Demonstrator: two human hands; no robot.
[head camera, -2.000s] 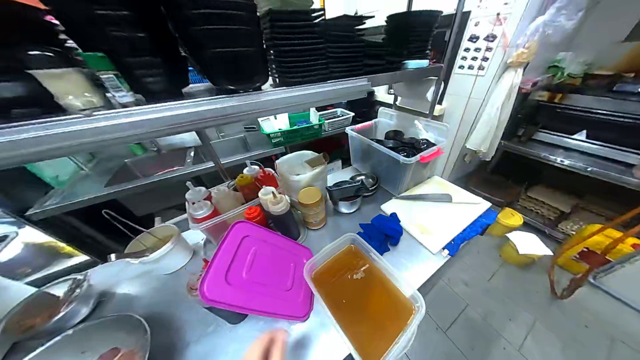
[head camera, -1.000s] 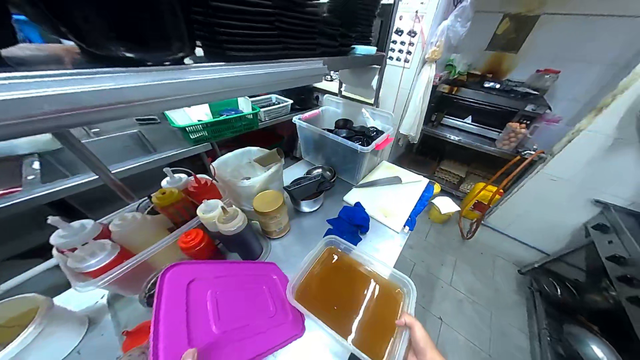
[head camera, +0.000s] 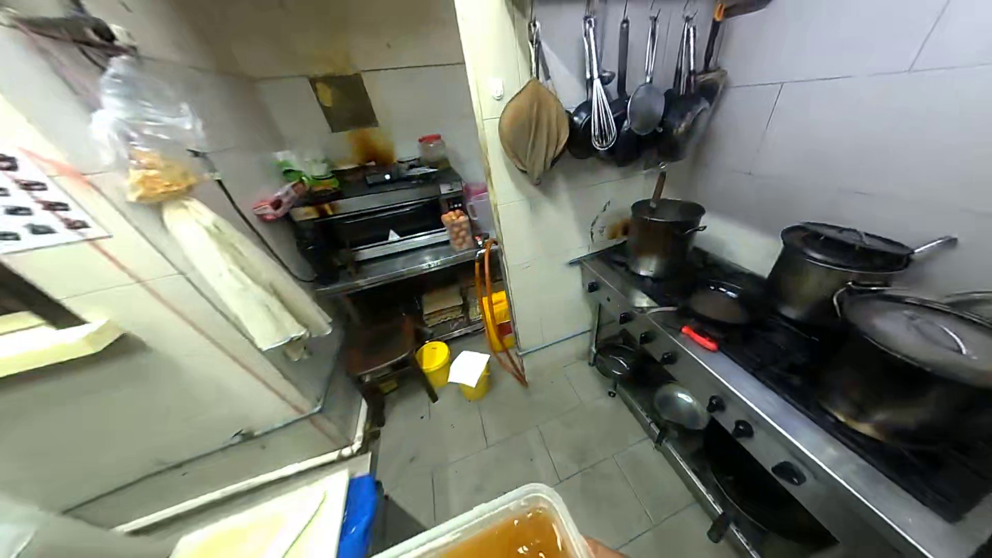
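At the bottom edge of the view is a clear plastic container (head camera: 496, 521) of amber-brown liquid, cut off by the frame. A small part of my right hand (head camera: 603, 549) shows at the container's right side, its fingers against the wall. My left hand is out of view. Left of the container lies a pale cutting board (head camera: 267, 518) with a blue cloth (head camera: 359, 515) along its right edge.
A gas stove (head camera: 744, 341) with lidded stockpots (head camera: 841, 260), a frying pan (head camera: 719, 301) and a red-handled tool (head camera: 699, 339) stands right. Ahead are yellow buckets (head camera: 434, 363), a wooden chair (head camera: 387, 353) and an oven (head camera: 395, 225). Pans and a whisk (head camera: 603, 116) hang on the wall.
The view has swung far right toward the stove. The container, on the counter by the purple lid earlier, now shows at the bottom edge with my right hand still at its side.
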